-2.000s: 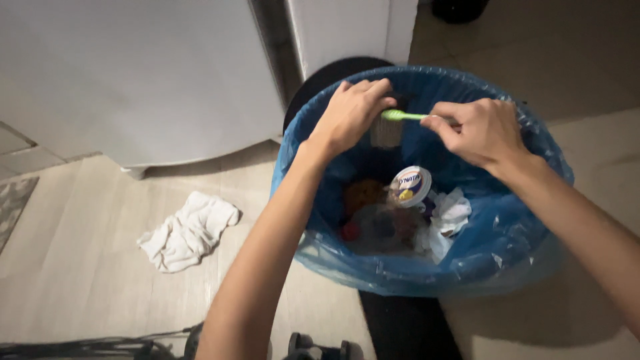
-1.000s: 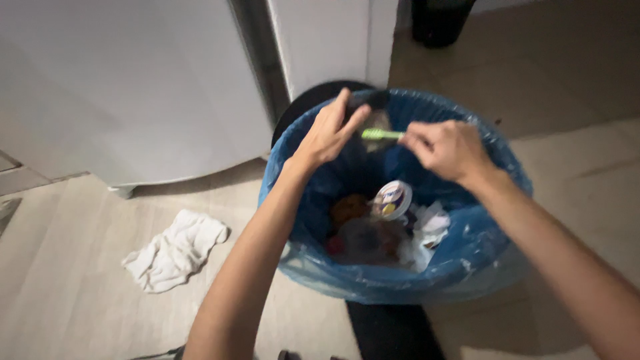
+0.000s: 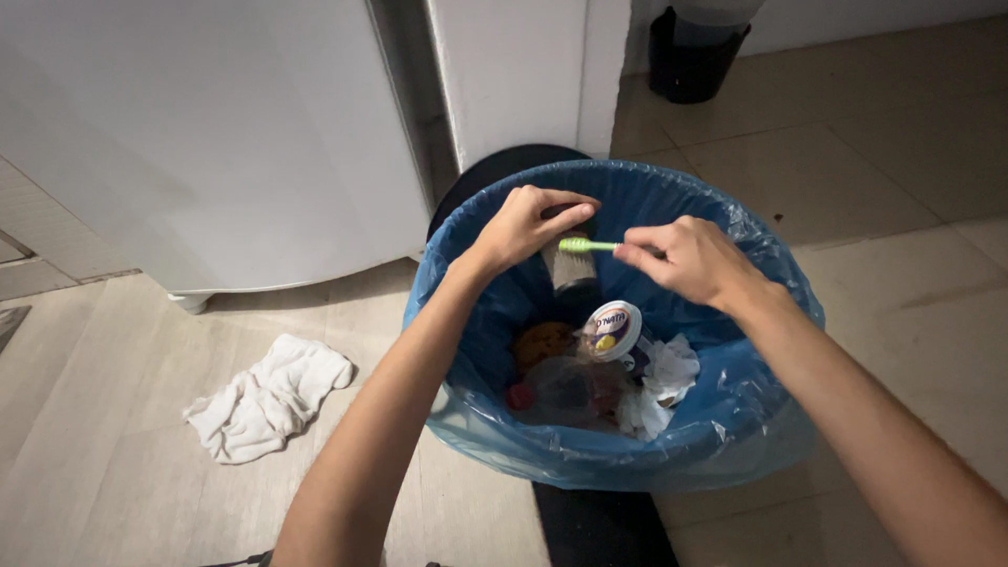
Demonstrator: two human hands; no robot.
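Note:
My right hand (image 3: 681, 256) grips a green toothbrush (image 3: 589, 245), whose head points left over the trash bin (image 3: 732, 465) with its blue plastic liner. Just left of it, my left hand (image 3: 539, 224) holds the dark upper end of a brush-like object (image 3: 573, 272) with a pale, bristled middle and a dark lower end; its exact kind is unclear. The toothbrush head is at or in front of its edge; contact cannot be told. Deeper in the bin lie a white plastic tub (image 3: 613, 331), crumpled white paper (image 3: 669, 370), a clear plastic bottle (image 3: 563, 386) with a red cap, and a brownish item (image 3: 543, 342).
A crumpled white cloth (image 3: 272, 398) lies on the floor to the left, before a white appliance (image 3: 260, 150). A black round lid (image 3: 480, 169) is behind the bin, near a white wall edge (image 3: 520, 79). A black bucket (image 3: 693, 59) stands farther back; a black mat (image 3: 602, 528) is in front.
Both hands stay over the bin with the toothbrush still in my right hand. My left fingers, spread apart a second ago, are now closer together. The view has shifted a little.

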